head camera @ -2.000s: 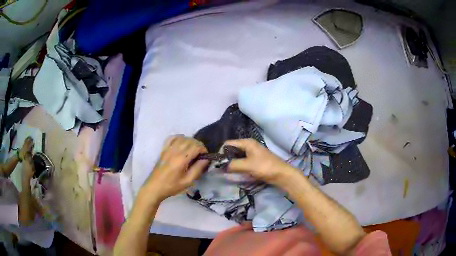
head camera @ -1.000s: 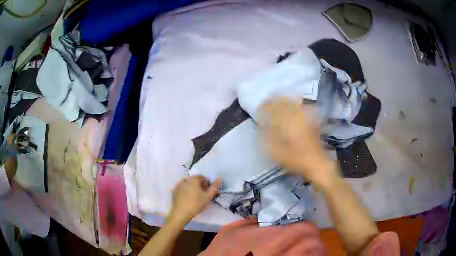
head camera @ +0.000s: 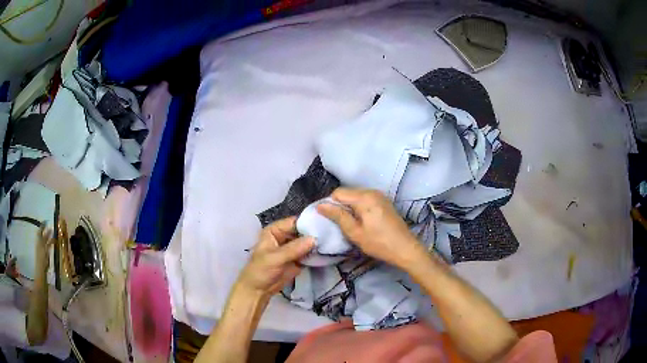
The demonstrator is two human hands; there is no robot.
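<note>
My left hand (head camera: pixel 273 255) and my right hand (head camera: pixel 369 223) pinch a rounded pale blue-white fabric piece (head camera: pixel 325 227) between them, over the front middle of the table. A heap of cut garment panels (head camera: pixel 379 142) lies beyond and right of my hands, pale side up. Dark speckled panels (head camera: pixel 486 237) show beneath it on the right, and another dark panel (head camera: pixel 305 190) lies behind my left hand. More bunched pale and dark pieces (head camera: pixel 386 294) lie below my hands, near my body.
The padded pressing table (head camera: pixel 248 106) bears a flat grey pointed plate (head camera: pixel 477 41) at the back and a dark metal-edged iron (head camera: pixel 586 65) far right. The left table has bundled panels (head camera: pixel 85 135), a steam iron (head camera: pixel 86 252), a pink pad (head camera: pixel 150 301) and a person's arm (head camera: pixel 39 291).
My right hand has come back from the heap to meet my left hand. The rounded pale piece is now between them. On the left table, the steam iron now stands in view.
</note>
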